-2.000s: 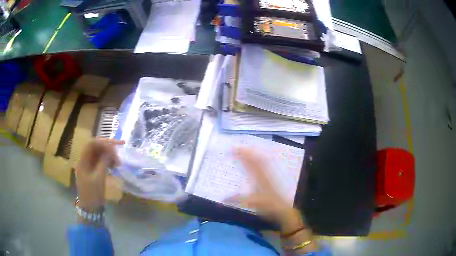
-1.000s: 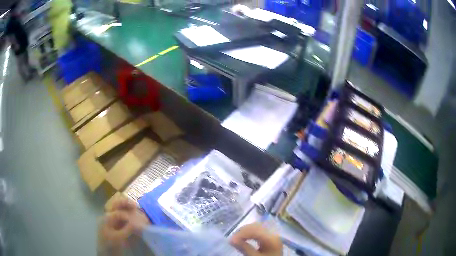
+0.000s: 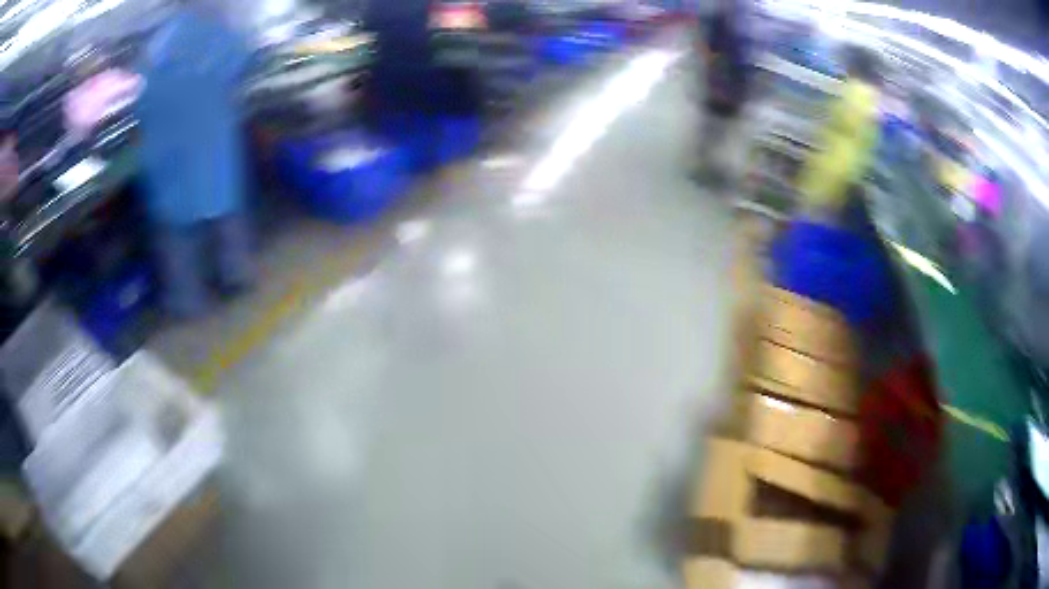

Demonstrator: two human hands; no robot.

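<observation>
Neither my left hand nor my right hand is in view. The picture is strongly blurred. Nearest in front of me, at the lower right, a row of open brown cardboard cartons [image 3: 799, 426] stands on the floor. A blue plastic crate [image 3: 831, 267] stands at the far end of the row. A red object [image 3: 900, 428] is beside the cartons on their right. The bag, the parts tray and the papers from the side table are not in view.
White boxes or stacks [image 3: 121, 460] stand at the lower left. A person in a blue coat [image 3: 196, 127] stands at the upper left, near blue crates [image 3: 351, 173]. A person in yellow [image 3: 842, 144] and one in dark clothes [image 3: 721, 92] are farther off. Grey floor [image 3: 460, 403] lies between.
The view has swung left from the side table to the aisle. Both hands, the clear bag, the white tray and the papers have left the picture. The cartons now show at the right.
</observation>
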